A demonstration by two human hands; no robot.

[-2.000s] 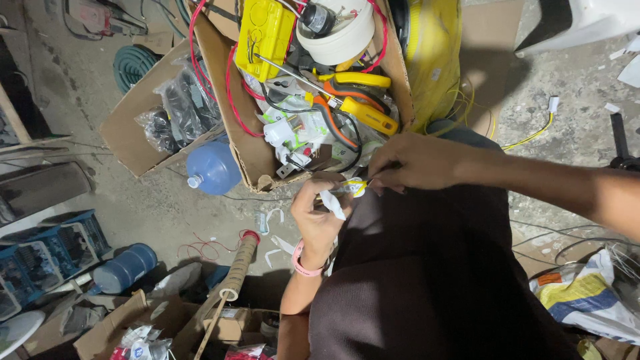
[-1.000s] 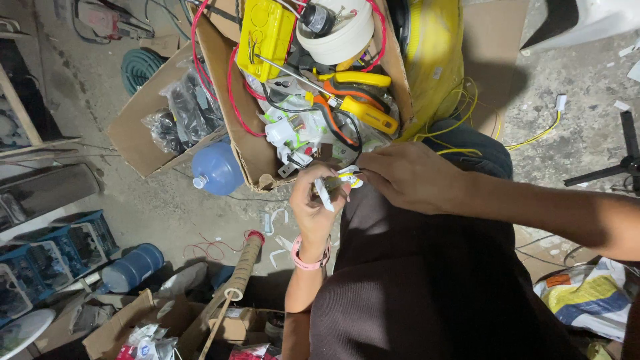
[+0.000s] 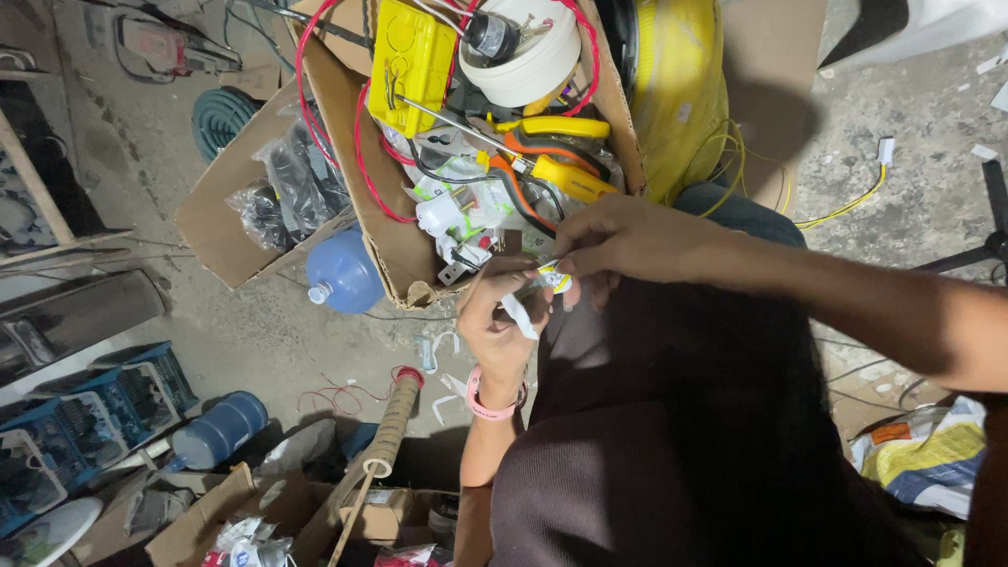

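Note:
Near the middle of the view my left hand [image 3: 504, 315], with a pink wristband [image 3: 482, 398], grips a small white and yellow piece [image 3: 556, 277], too small to name for sure. A curled white strip [image 3: 520, 316] sticks out from the same hand. From the right, my right hand [image 3: 610, 244] pinches that piece with thumb and finger. Just beyond both hands is an open cardboard box [image 3: 409, 291] with a yellow-handled screwdriver [image 3: 571, 179], orange and black pliers [image 3: 520, 197], a yellow electrical box [image 3: 409, 67] and a white tape roll [image 3: 524, 71].
A blue water jug [image 3: 344, 272] stands left of the box. A second cardboard box [image 3: 228, 197] holds bagged parts. Yellow wire with a white connector [image 3: 886, 151] lies on the floor at right. A cardboard tube [image 3: 394, 425] leans at lower left; a black stand leg [image 3: 957, 258] is at far right.
My hands have stayed together at the small piece, with finger positions shifted. The right hand's fingers now lie over it from above, and the white strip still hangs from my left hand.

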